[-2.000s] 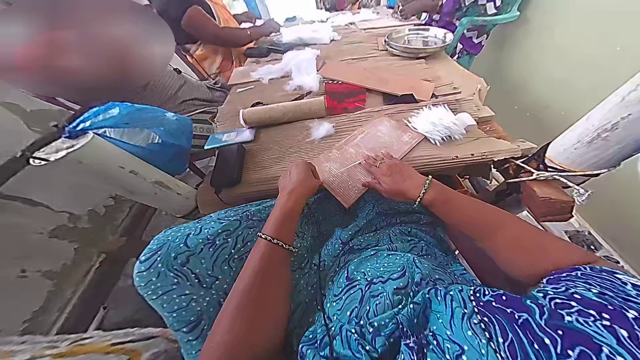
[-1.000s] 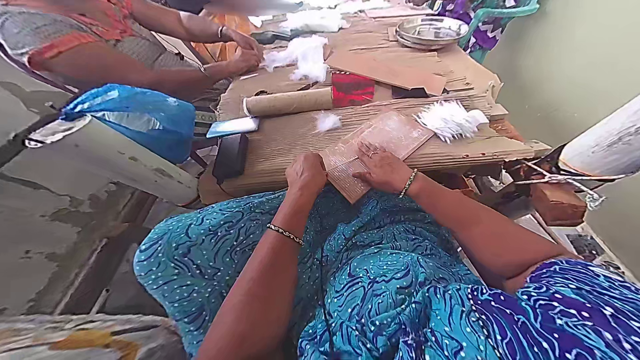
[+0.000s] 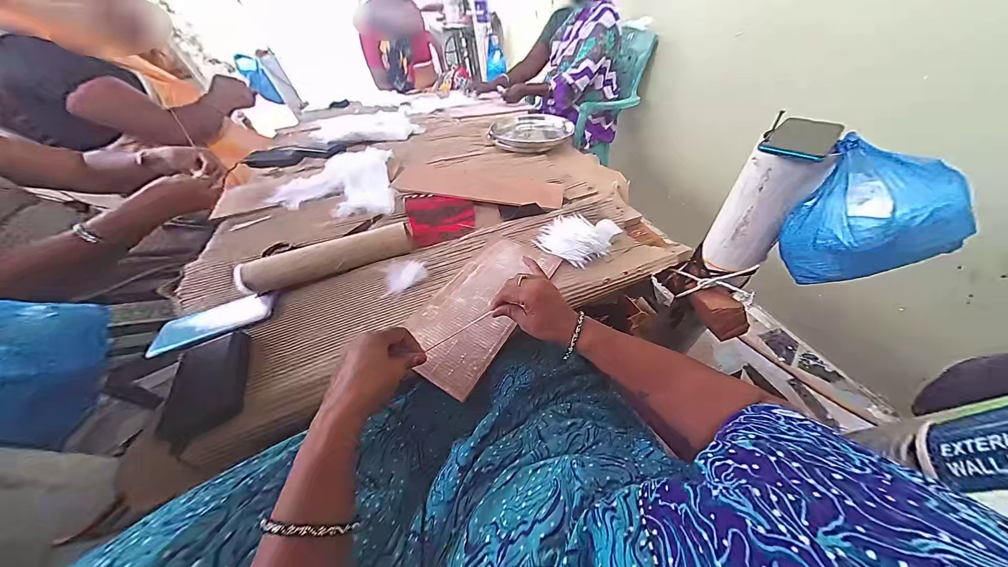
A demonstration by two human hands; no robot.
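Note:
A flat brown rectangular board [image 3: 472, 319] lies tilted across the table's near edge and my lap. Between my hands a thin pale strand [image 3: 459, 329] is stretched just over it. My left hand [image 3: 376, 366] pinches one end at the board's lower left edge. At the other end, the fingers of my right hand [image 3: 535, 299] are closed on the strand above the board's right side. Beyond the board lies a bundle of white fluffy pieces [image 3: 577, 239], and a small white fibre tuft [image 3: 405, 276] rests to its left.
Corrugated cardboard [image 3: 315, 331] covers the table. On it lie a cardboard tube [image 3: 327, 258], a phone [image 3: 211, 323], a black case [image 3: 206, 386], white fibre [image 3: 346, 179] and a steel plate [image 3: 531, 132]. Co-workers' hands [image 3: 185, 177] are at the left; a blue bag [image 3: 878, 209] hangs at the right.
The view has swung to the right. My hands have moved apart, and the strand is now plainly visible between them; one second ago they were closer together on the board.

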